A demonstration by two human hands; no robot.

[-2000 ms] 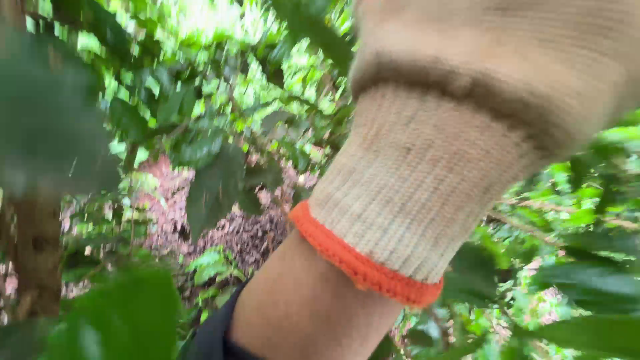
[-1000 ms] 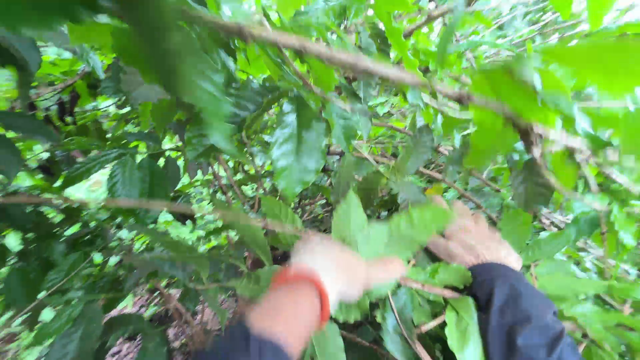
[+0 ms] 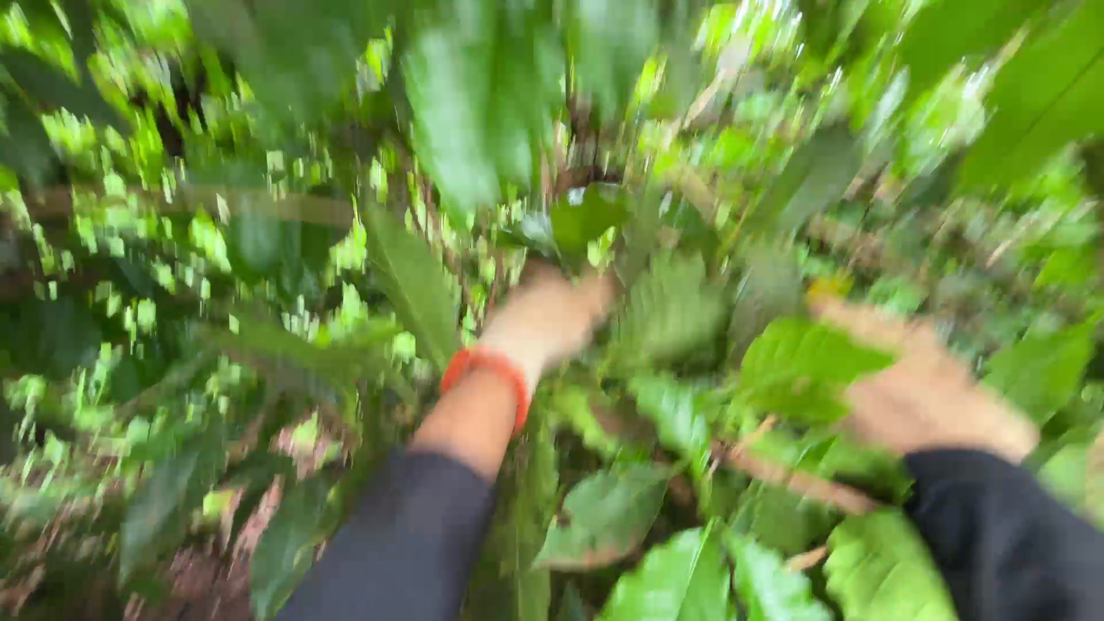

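Observation:
My left hand (image 3: 548,319), in a pale knit glove with an orange cuff (image 3: 487,379), reaches into the foliage near the middle of the view. Its fingers are blurred beside a dark green leaf (image 3: 591,216), and whether they hold anything cannot be told. To the right is my right hand (image 3: 927,384), partly behind a bright green leaf (image 3: 802,366). A small yellow spot (image 3: 830,289) shows by its fingertips; contact with it is unclear. Both forearms wear dark sleeves.
Large leaves (image 3: 470,103) hang close in front at the top. A brown branch (image 3: 802,483) runs below and between my hands. Broad leaves (image 3: 612,513) fill the lower middle, and brown ground (image 3: 198,573) shows through at the lower left.
Two seconds ago one gloved hand and wrist filled the upper right. Both hands were in the foliage one second ago; now they appear farther apart, with the left pointing more upward. The view has shifted.

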